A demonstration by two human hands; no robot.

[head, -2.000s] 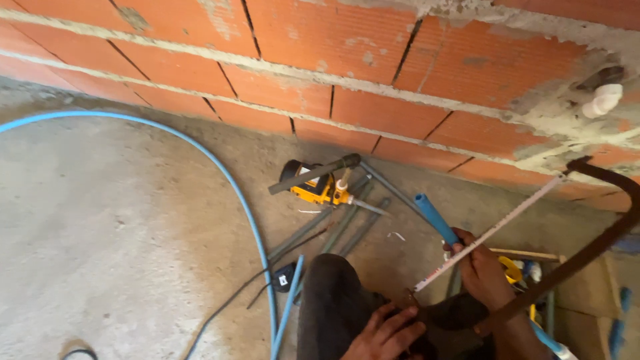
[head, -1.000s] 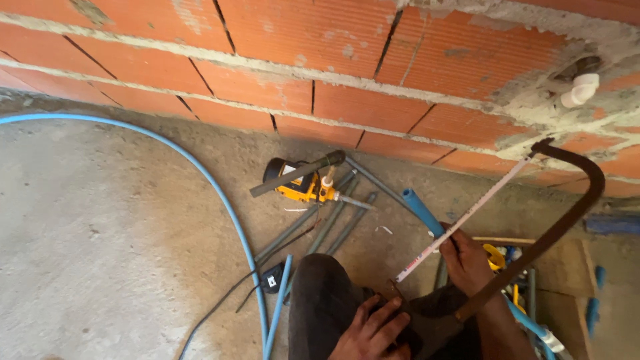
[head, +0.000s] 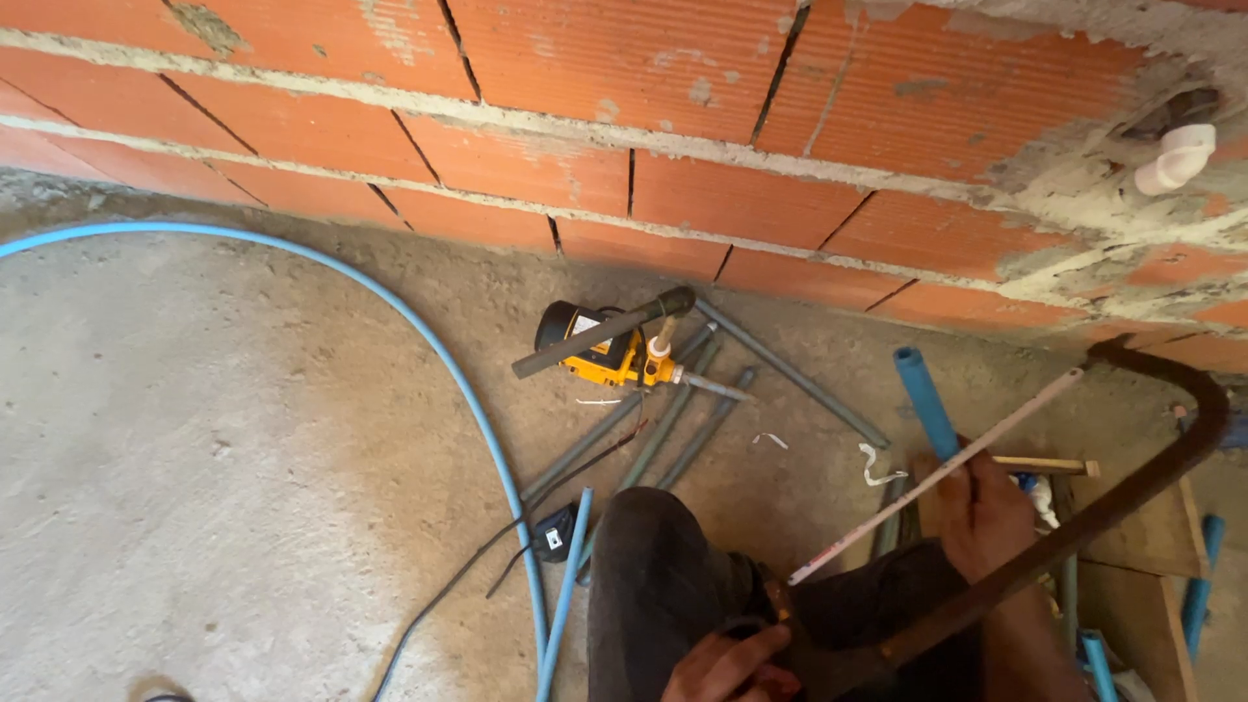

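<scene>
The handle end of a rusty-framed hacksaw (head: 1048, 546) is in my left hand (head: 731, 668), low in the view. Its pale blade (head: 877, 512) slants up to the right, crossing a short blue plastic pipe (head: 921, 395) just above the fingers of my right hand (head: 985, 517). That hand grips the pipe, whose open end points up toward the wall. Whether the blade has cut into the pipe cannot be told. My left palm and most of the handle are dark or hidden.
A yellow and black electric pump (head: 604, 351) lies on the concrete floor among grey pipes (head: 795, 375). Long blue tubing (head: 444, 351) curves at left. My knee (head: 639, 556) is below the pump. A wooden box (head: 1136, 531) stands at right. A white elbow fitting (head: 1178, 161) protrudes from the brick wall.
The hacksaw has shifted down and left relative to the blue pipe, toward my body. Both hands keep their holds. The view has shifted somewhat.
</scene>
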